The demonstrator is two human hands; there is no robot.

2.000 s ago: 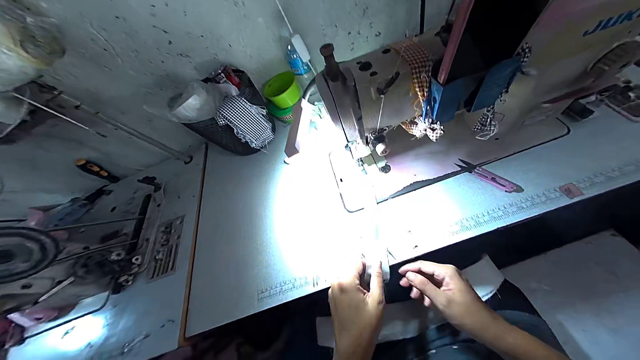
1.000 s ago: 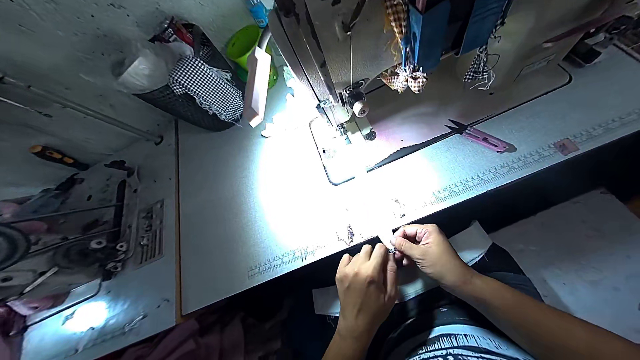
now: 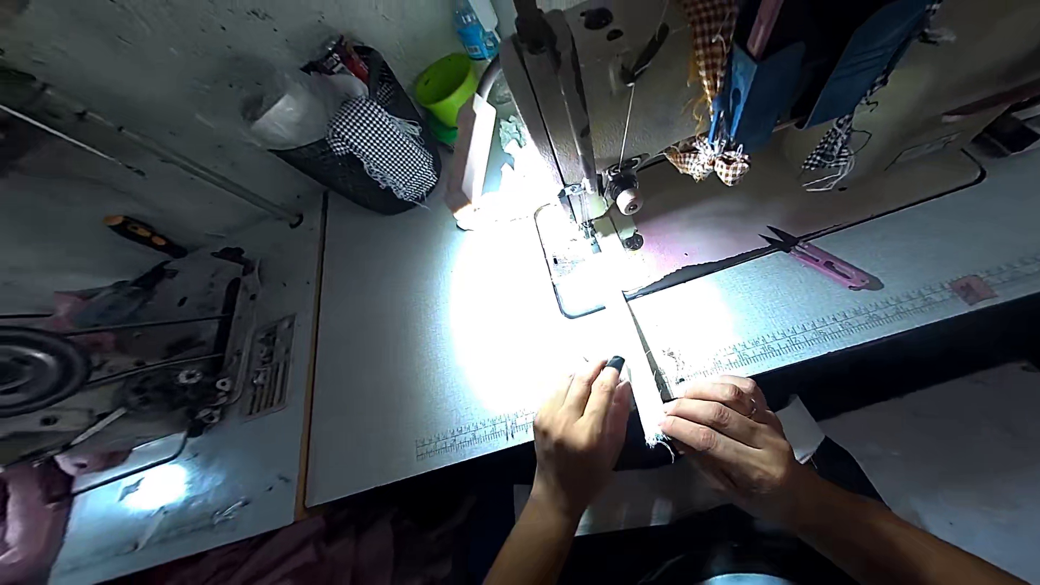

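Observation:
A narrow white fabric strip point(image 3: 643, 382) with a frayed near end runs from the presser foot area of a sewing machine point(image 3: 587, 213) to the table's front edge. My left hand point(image 3: 581, 422) lies at the strip's left side, fingers extended together; glare hides whether it touches the cloth. My right hand point(image 3: 727, 431) is at the strip's right edge near the frayed end, fingers curled, and whether they pinch the cloth is unclear. Pink thread snips point(image 3: 829, 264) rest on the table right of the needle area.
A measuring tape point(image 3: 471, 435) runs along the front edge. Behind stand a black basket point(image 3: 357, 175) with checked cloth, a green container point(image 3: 447, 88) and a lamp-like pale bar point(image 3: 473, 154). Checked cloth ties point(image 3: 711, 158) hang from the machine. Another machine point(image 3: 122, 382) is at left.
My hands were together at the table's front edge one second ago; now they are apart, on either side of the strip. The strip now shows clearly, stretching toward the presser foot.

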